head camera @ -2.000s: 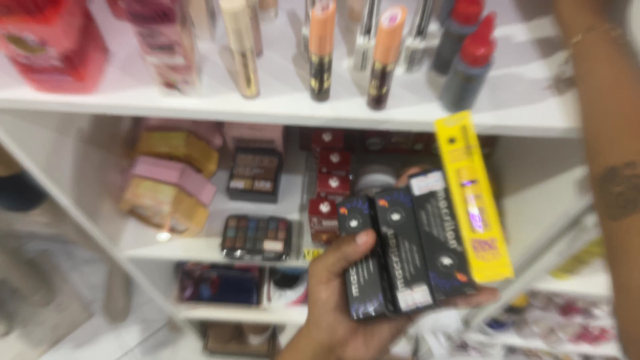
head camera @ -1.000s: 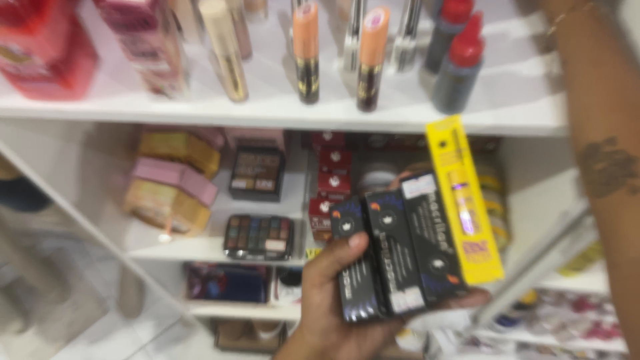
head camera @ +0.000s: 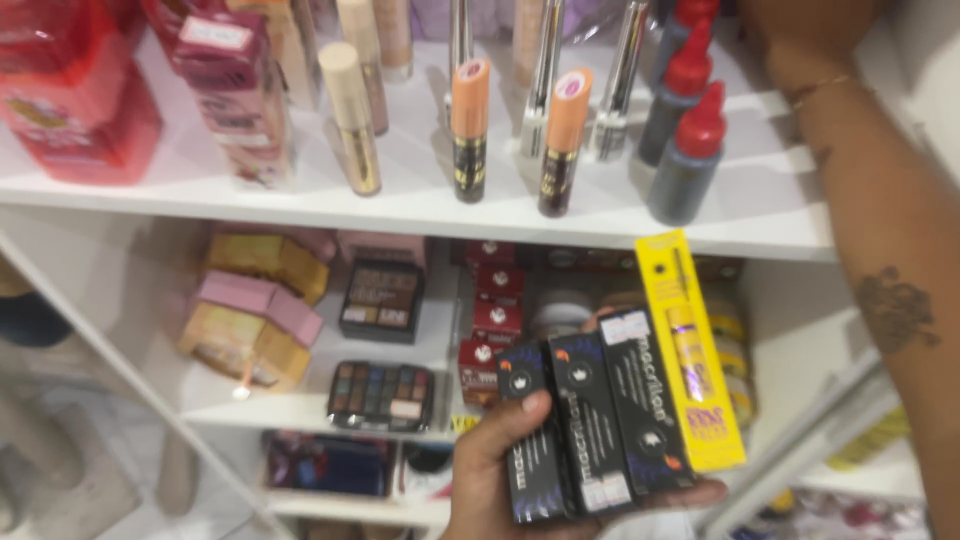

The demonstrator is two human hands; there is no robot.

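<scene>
My left hand [head camera: 499, 457] grips three black Macrilan cosmetic boxes [head camera: 589, 420] side by side, with a yellow mascara box [head camera: 691, 352] along their right side. The boxes are held in front of the lower shelf opening. My right hand [head camera: 810, 30] reaches to the back right of the upper shelf, past dark bottles with red caps [head camera: 688, 157]; its fingers are hidden at the top edge, so what it touches cannot be seen. The right forearm runs down the right side of the view.
On the upper white shelf [head camera: 375, 214] stand orange-capped lip gloss tubes [head camera: 469, 135], silver tubes, a beige-capped tube [head camera: 351, 120] and red containers [head camera: 82, 97]. Below lie an eyeshadow palette [head camera: 381, 396], pink and gold boxes [head camera: 251, 322] and red boxes [head camera: 495, 315].
</scene>
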